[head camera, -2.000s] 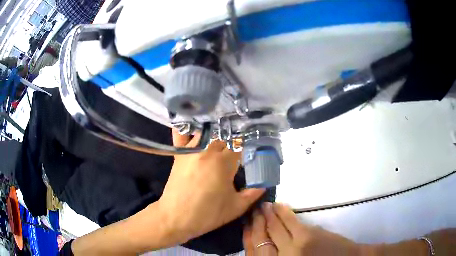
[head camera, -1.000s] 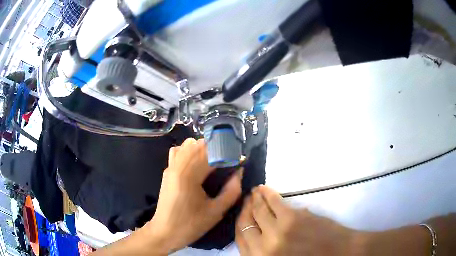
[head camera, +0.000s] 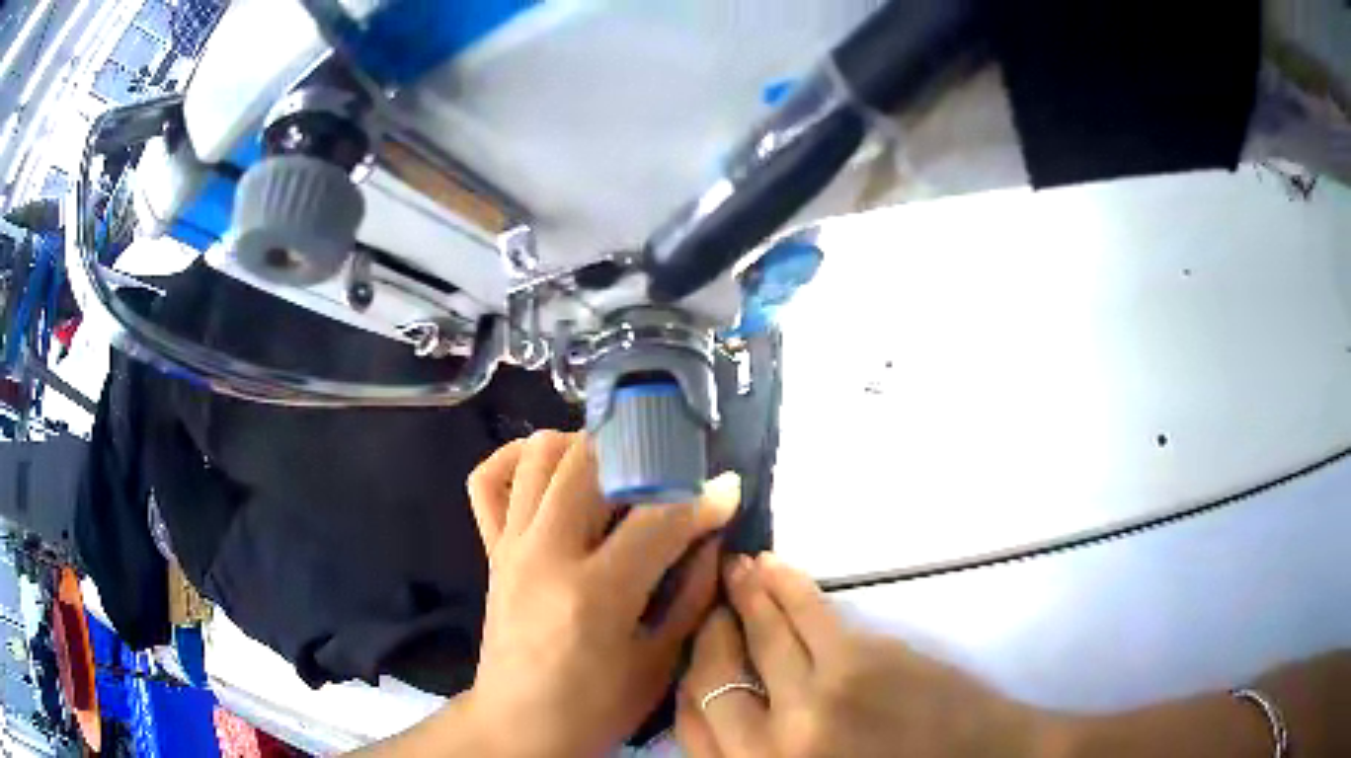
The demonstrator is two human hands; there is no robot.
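A black garment (head camera: 334,533) lies under the sewing machine head (head camera: 593,133) and spreads to the left. Its narrow edge strip (head camera: 753,474) runs from the needle area towards me. My left hand (head camera: 571,592) lies on the garment just in front of the lower grey tension knob (head camera: 649,437), thumb and fingers pinching the cloth near the strip. My right hand (head camera: 808,666), with a ring, pinches the strip's near end between thumb and fingertips, touching my left hand. The needle and presser foot are hidden behind the knob.
A chrome guard loop (head camera: 282,393) curves at the left of the head, below the upper grey knob (head camera: 297,219). A black cylinder (head camera: 756,193) angles towards the needle area. The white machine bed (head camera: 1037,356) is at the right. Blue (head camera: 175,718) and orange-red items (head camera: 74,659) show lower left.
The machine head sits further left in view than two seconds ago, and more of the strip shows. My left hand has drawn back from the needle area, and both hands are now closer together.
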